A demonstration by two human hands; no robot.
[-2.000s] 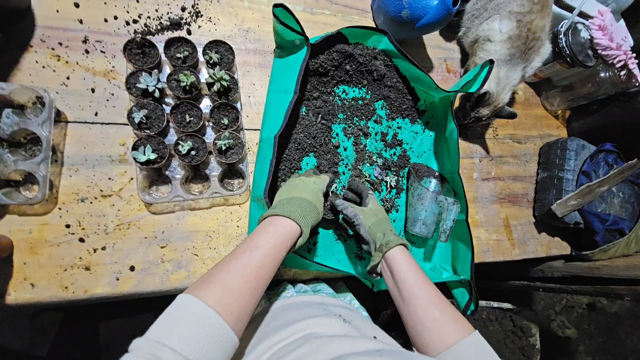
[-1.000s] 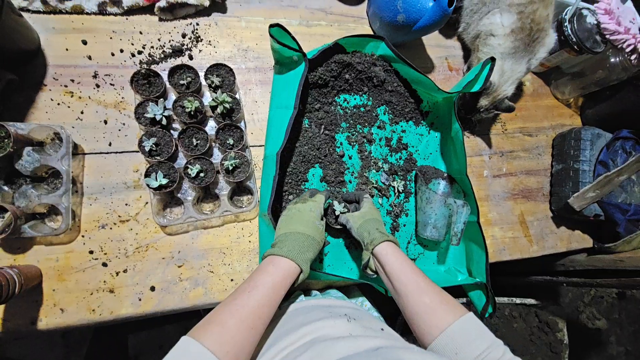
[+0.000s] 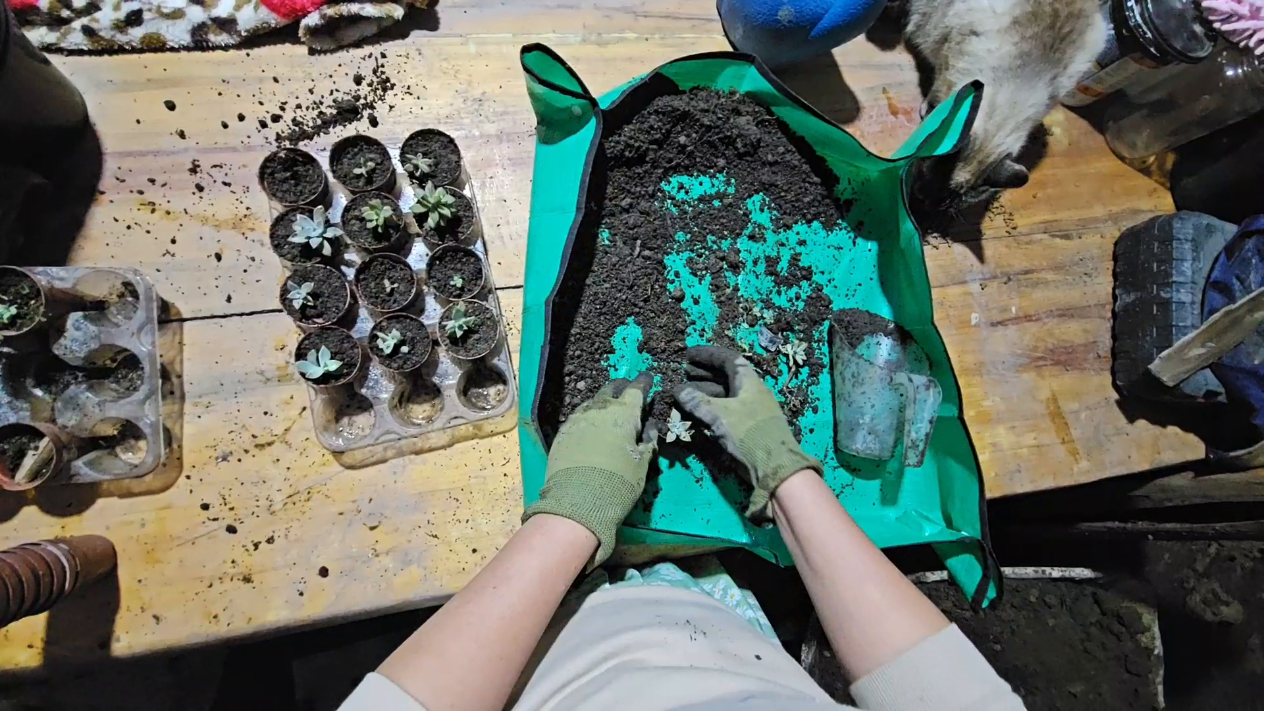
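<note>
My left hand (image 3: 604, 444), in a green glove, rests on dark potting soil (image 3: 632, 286) at the near left of the green potting mat (image 3: 889, 504). Across from it my right hand (image 3: 746, 415), gloved too, has its fingers curled over the soil. Between them shows a small pale succulent (image 3: 678, 426); whether it sits in a pot is hidden, and both hands are near or against it. Another small succulent (image 3: 793, 352) lies on the soil beyond my right hand. A clear plastic measuring cup (image 3: 869, 405), soil inside, lies right of my right hand.
Potted succulents stand in a clear plastic tray (image 3: 434, 437) to the left. Another tray (image 3: 148, 395) and stacked brown pots (image 3: 59, 573) are at the far left. A cat (image 3: 1007, 69) bends its head beside the mat. A blue container (image 3: 800, 25) and a black container (image 3: 1165, 296) stand nearby.
The hands have closed in around a small succulent, then moved slightly apart, with the fingers now on the soil around it. The view has shifted, showing more of the left tray.
</note>
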